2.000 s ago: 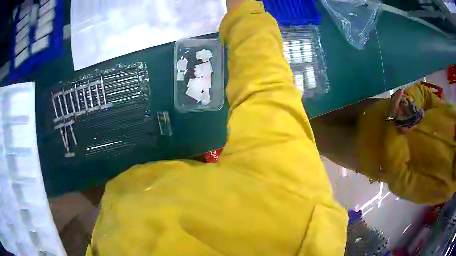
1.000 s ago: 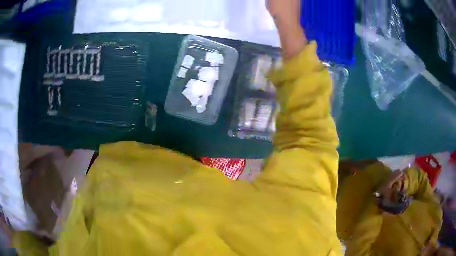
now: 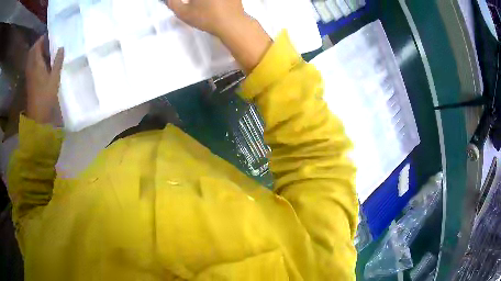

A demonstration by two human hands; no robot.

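Note:
A large white blister tray [image 3: 132, 60] with rows of pockets spans the upper left, tilted, over the bench's front edge. My left hand [image 3: 44, 90] is at its left edge, thumb and fingers against the rim. My right hand [image 3: 211, 13] is on the tray's far part, fingertips cut off by the top edge of the picture. The tray hides part of the bench. A clear grooved tray [image 3: 252, 137] with slim silvery parts lies partly hidden behind my right sleeve.
A bright white sheet or tray [image 3: 365, 104] lies right of my sleeve, over a blue plastic tray [image 3: 384, 203]. A crumpled clear bag [image 3: 393, 252] is at the lower right. White blocks [image 3: 338, 8] stand in blue at the top. A brown carton part shows at the far left.
The view has turned left. My left hand has come into view at the white blister tray, and my right hand has moved from the bench's far side onto it.

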